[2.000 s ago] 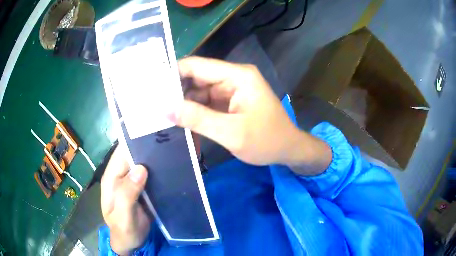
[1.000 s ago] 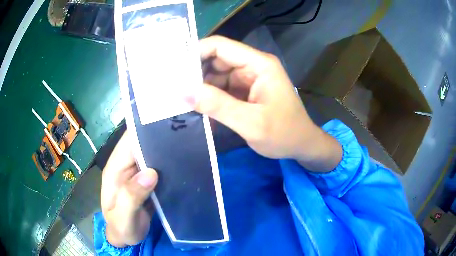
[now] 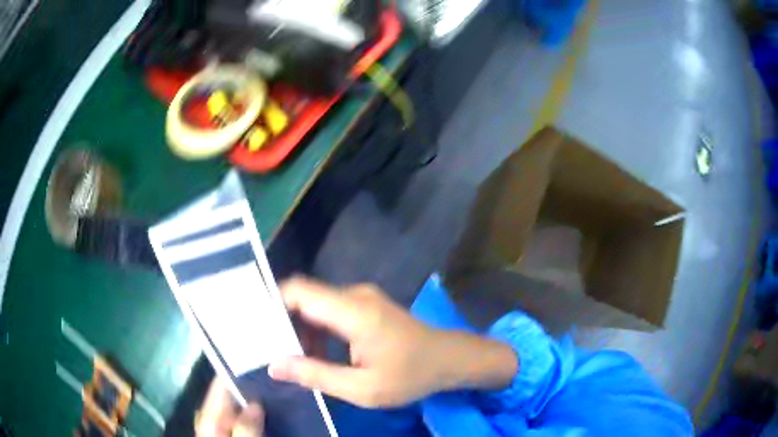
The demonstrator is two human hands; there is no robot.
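Note:
A long dark panel (image 3: 213,261) with a white border is held slanted over the bench edge, and its lower end is cut off by the picture's edge. A white label (image 3: 245,323) lies on its face. My right hand (image 3: 375,341) grips the panel's right edge, with the thumb on the label's lower corner. My left hand (image 3: 229,416) holds the left edge lower down and is partly cut off at the bottom. The view is blurred.
On the green bench (image 3: 111,294) are a red bin (image 3: 286,141) with a tape ring (image 3: 177,128), a brown round tub (image 3: 61,201), a black box (image 3: 115,241) and an orange fixture (image 3: 107,397). An open cardboard box (image 3: 631,256) stands on the floor at right.
The view has shifted, so the red bin now shows at the top. Both hands and the panel sit lower in the picture. Both hands still hold the panel.

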